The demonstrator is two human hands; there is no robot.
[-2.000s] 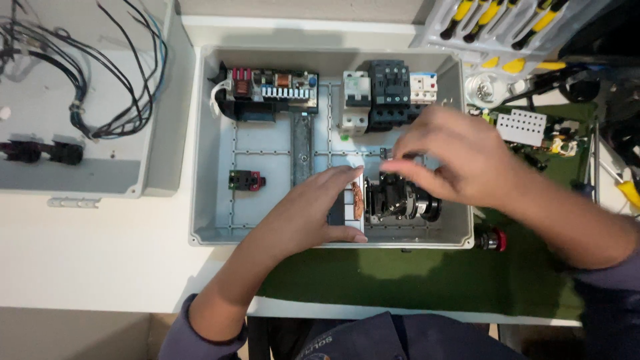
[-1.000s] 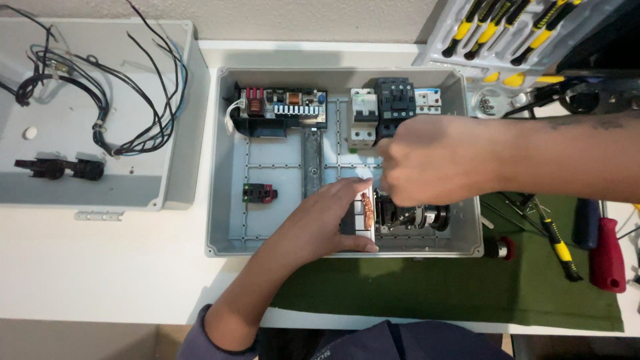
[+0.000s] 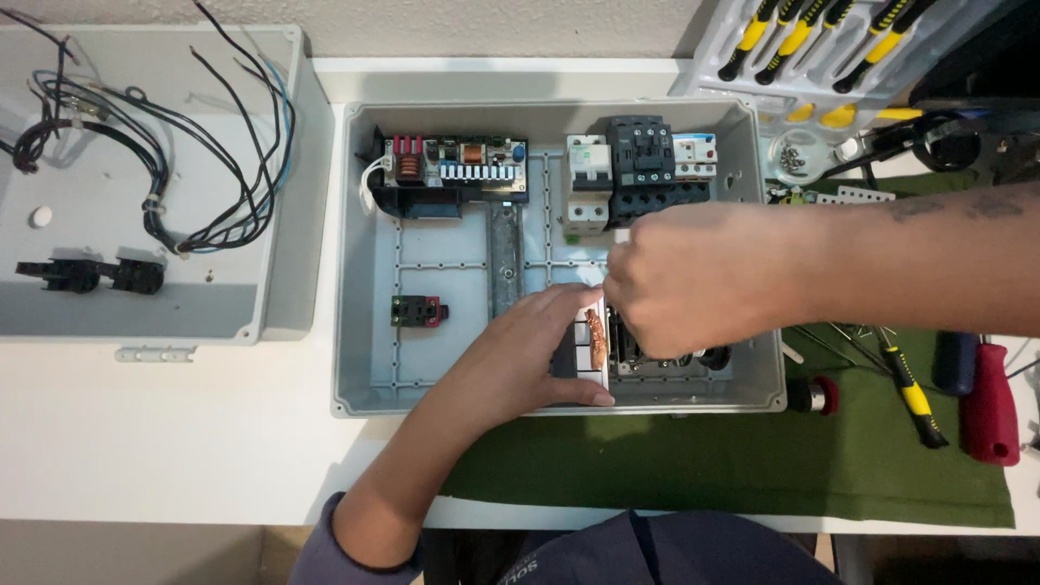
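A grey plastic enclosure (image 3: 357, 260) lies open with electrical parts inside. My left hand (image 3: 520, 357) grips a dark and white component (image 3: 583, 357), with copper-coloured wire (image 3: 596, 337) along it, near the front wall. My right hand (image 3: 699, 276) is curled just to its right, over a black mechanism (image 3: 630, 349) that it partly covers; whether its fingers hold anything is hidden. Behind it sit a black contactor (image 3: 640, 154) and a circuit breaker (image 3: 588, 183). A circuit board (image 3: 459, 162) is at the back left, a metal rail (image 3: 505, 260) in the middle, and a small contact block (image 3: 416, 311) at the left.
Another grey enclosure (image 3: 284, 187) with bundled black wires (image 3: 154, 187) stands left. A green cloth (image 3: 731, 463) lies in front and right, bearing a yellow-black screwdriver (image 3: 914, 394) and a red-handled tool (image 3: 989, 406). A screwdriver tray (image 3: 707, 61) and a dish of screws (image 3: 792, 154) are at the back right.
My right hand was raised with bent fingers over the black mechanism two seconds ago; now it is curled lower, beside my left hand. My left hand keeps its grip. The view has shifted somewhat.
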